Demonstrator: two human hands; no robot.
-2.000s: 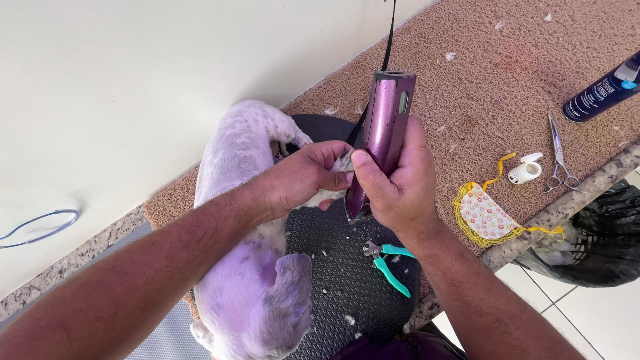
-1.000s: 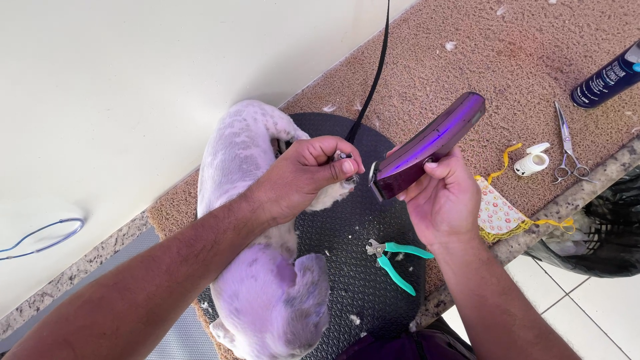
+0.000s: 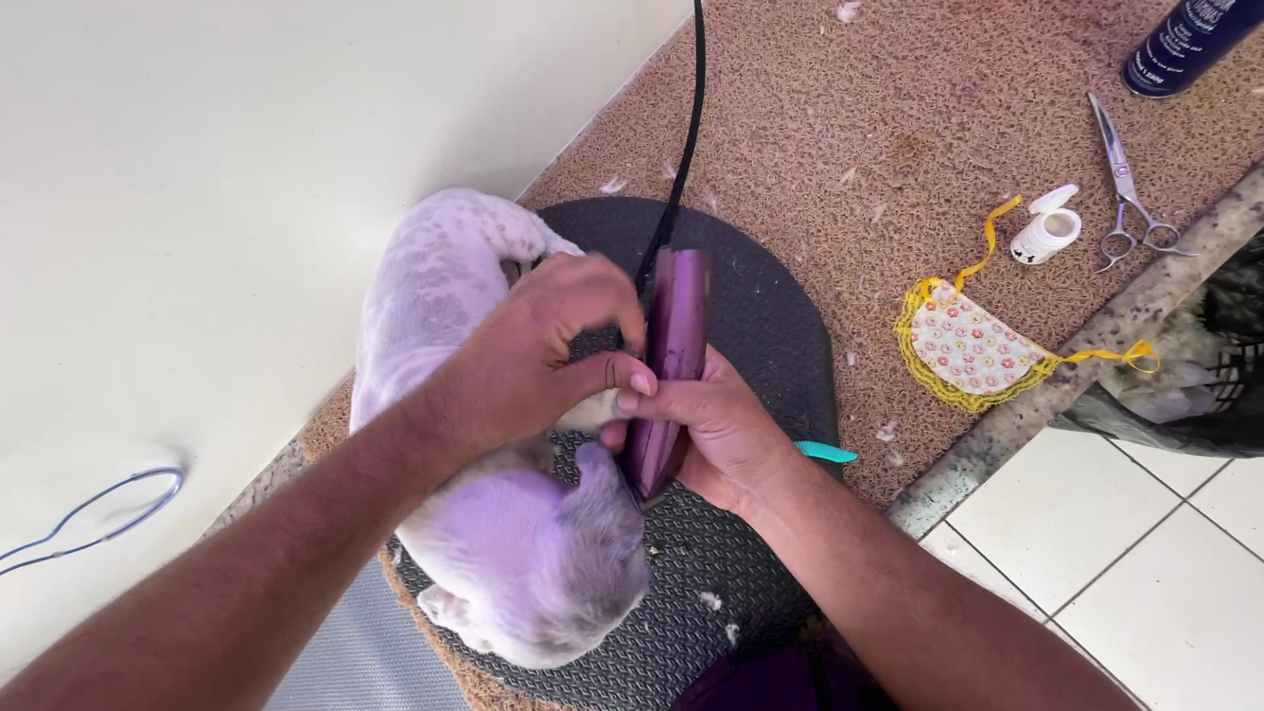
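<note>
A white and grey short-haired dog [image 3: 434, 286] lies curled on a round black rubber mat [image 3: 780, 326]. My right hand [image 3: 711, 425] is closed around a purple hair clipper [image 3: 674, 346], held with its blade end down beside the dog's head; a black cord runs up from near it. My left hand [image 3: 563, 346] is at the clipper's left side, thumb beside the right thumb, by the dog's paw; whether it grips anything is hidden. Just right of my right wrist, a turquoise handle [image 3: 828, 452] of the nail clippers shows, the rest covered by my arm.
On the brown looped mat [image 3: 810, 128] lie scissors [image 3: 1123, 178], a small open white bottle [image 3: 1045, 237], a floral bandana with yellow trim [image 3: 973, 346] and a dark blue spray can [image 3: 1185, 44]. A black-lined bin [image 3: 1136, 420] stands beyond the stone edge. A blue loop [image 3: 118, 504] hangs against the white wall.
The clipper has swung from slanted to upright, blade end down, and moved left in my right hand. My left hand has come up beside it. The nail clippers are now mostly covered.
</note>
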